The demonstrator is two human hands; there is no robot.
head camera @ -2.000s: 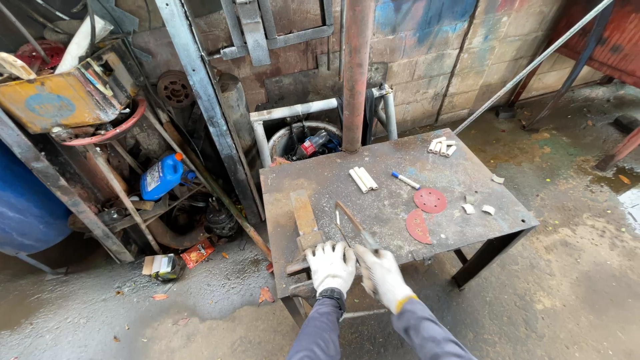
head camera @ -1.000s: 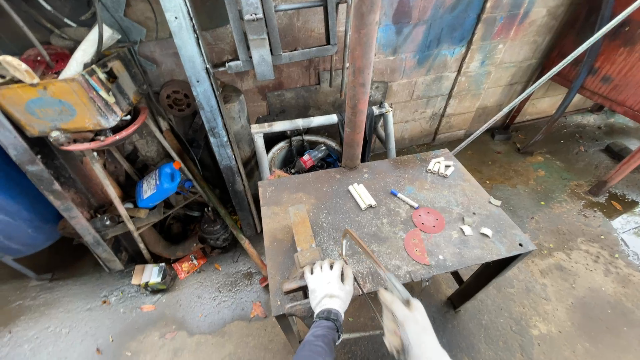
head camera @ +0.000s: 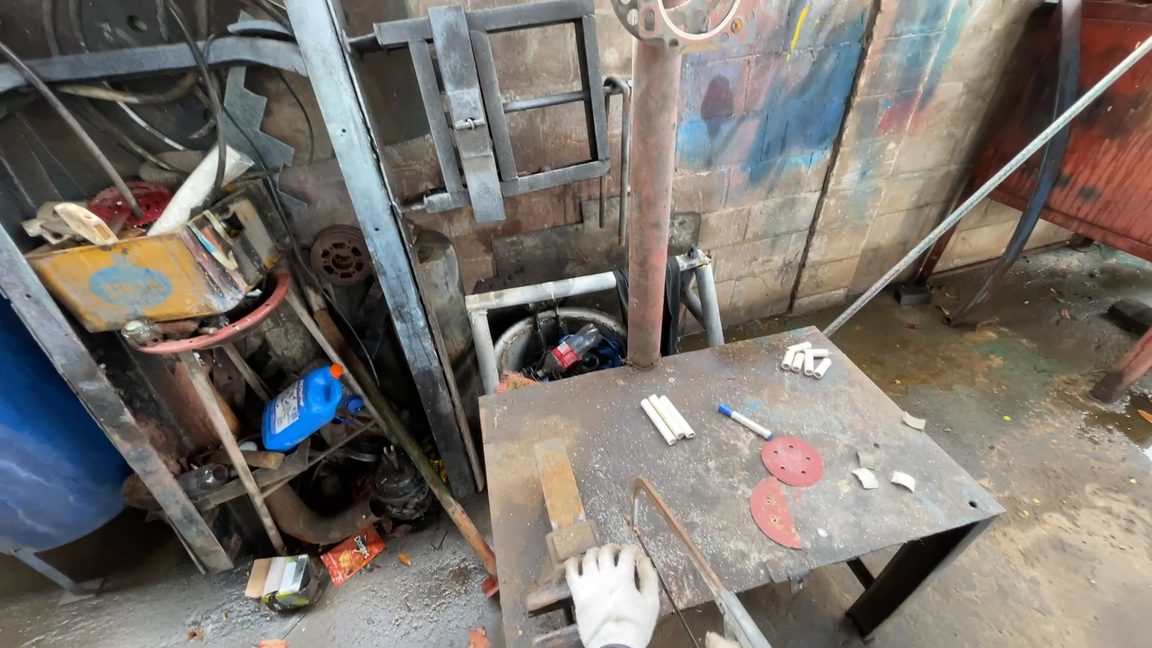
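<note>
My left hand [head camera: 614, 594], in a white glove, lies over a metal clamp or vise [head camera: 571, 542] at the near left of the steel table [head camera: 630, 450]; what is beneath its fingers is hidden. A hacksaw [head camera: 688, 544] slants beside it, frame up and thin blade toward the left hand. Only a sliver of my gloved right hand [head camera: 720, 640] shows at the bottom edge, closed at the saw's handle end. Beyond them lie white tube pieces [head camera: 668, 419], a blue-capped marker [head camera: 745, 421] and red sanding discs [head camera: 792, 461].
More short white tubes [head camera: 805, 359] and curved white fragments [head camera: 866, 477] lie at the table's right. A rusty post [head camera: 650, 207] rises at its back edge. On the left stand a cluttered rack with a yellow box [head camera: 153, 279] and a blue jug [head camera: 301, 409]. A long metal bar [head camera: 990, 184] leans at the right.
Since the oldest frame, my right hand and the hacksaw have moved back toward me, and the hand is now mostly cut off below. My left hand stays at the clamp. The view has tilted up.
</note>
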